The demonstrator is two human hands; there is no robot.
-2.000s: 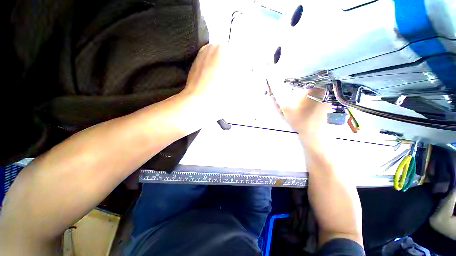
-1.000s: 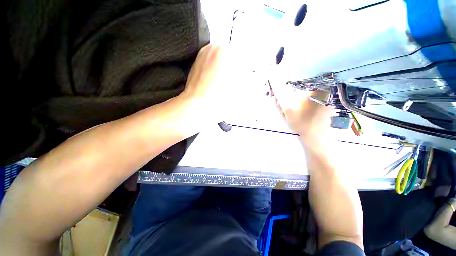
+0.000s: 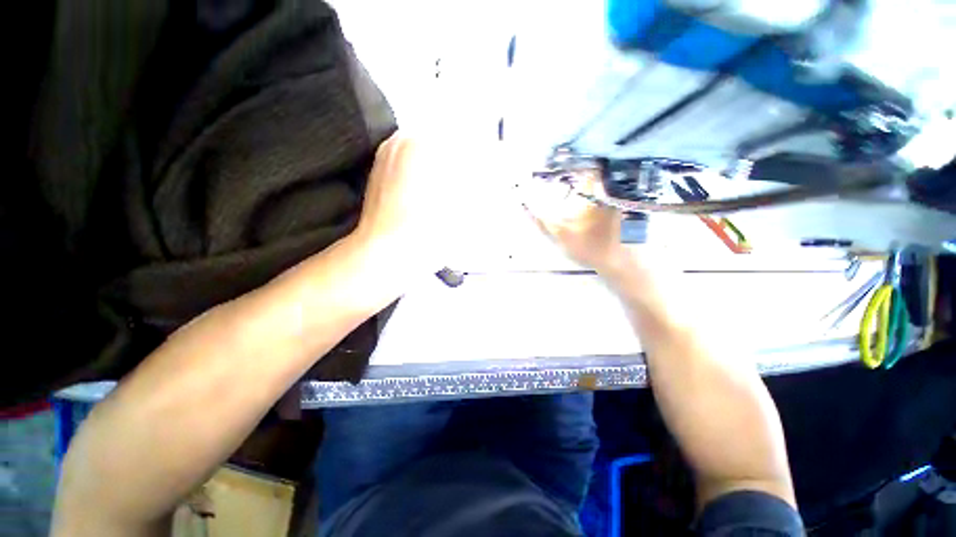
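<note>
The dark brown and black garment [image 3: 241,157] lies heaped on the table at the left. My left hand [image 3: 404,184] is at the garment's right edge; its fingers are lost in glare, so its grip cannot be told. My right hand [image 3: 579,222] is under the head of the white and blue sewing machine [image 3: 713,79], beside the small metal parts of the needle area [image 3: 566,163]. Its fingertips are washed out and partly hidden. What lies between the hands is too bright to make out.
Orange-red and green thread snips [image 3: 731,233] lie right of my right hand. Scissors with yellow and green handles [image 3: 878,327] are at the far right edge. A ruler tape [image 3: 461,386] runs along the table's front edge. A cardboard box [image 3: 239,503] is below at the left.
The view has turned and shifted, so the machine head appears lower and further left, and the scissors further right. Both hands keep about the same places on the table.
</note>
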